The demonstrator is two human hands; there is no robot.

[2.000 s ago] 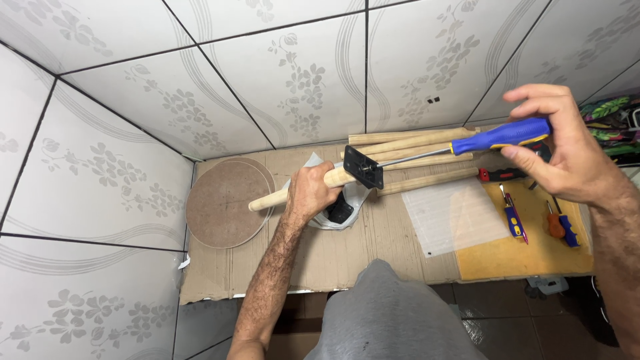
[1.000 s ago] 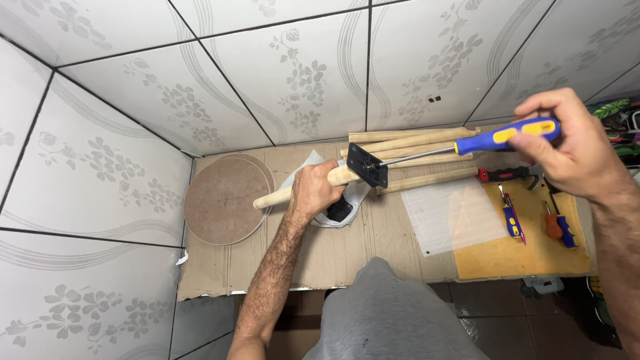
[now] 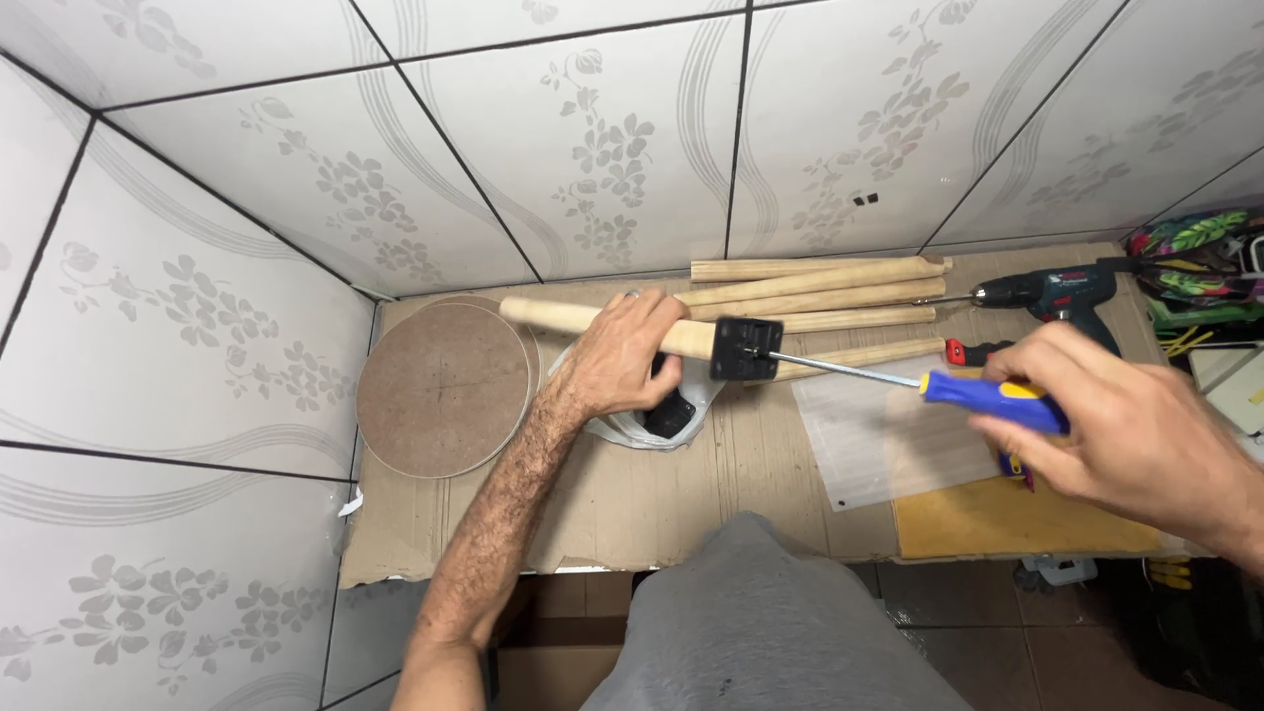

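My left hand (image 3: pixel 622 354) grips a tapered wooden leg (image 3: pixel 553 314) held above the bench, its narrower end to the left. On the leg's wide right end sits a black bracket plate (image 3: pixel 748 349). My right hand (image 3: pixel 1106 425) holds a screwdriver with a blue and yellow handle (image 3: pixel 997 400); its shaft reaches left to a screw at the plate's middle. Below my left hand lies a white plastic bag (image 3: pixel 642 434) with black parts (image 3: pixel 670 415) in it.
Round brown boards (image 3: pixel 444 390) lie at the left on cardboard (image 3: pixel 583 513). Several wooden legs (image 3: pixel 820 291) lie along the tiled wall beside a cordless drill (image 3: pixel 1062 296). A translucent sheet (image 3: pixel 849 444) overlaps a yellow panel (image 3: pixel 987 518) at the right.
The leg and screwdriver have tilted: the leg's narrow end is higher and the screwdriver handle lower. My right hand has come down with the handle and now hides most of the small tools on the yellow panel.
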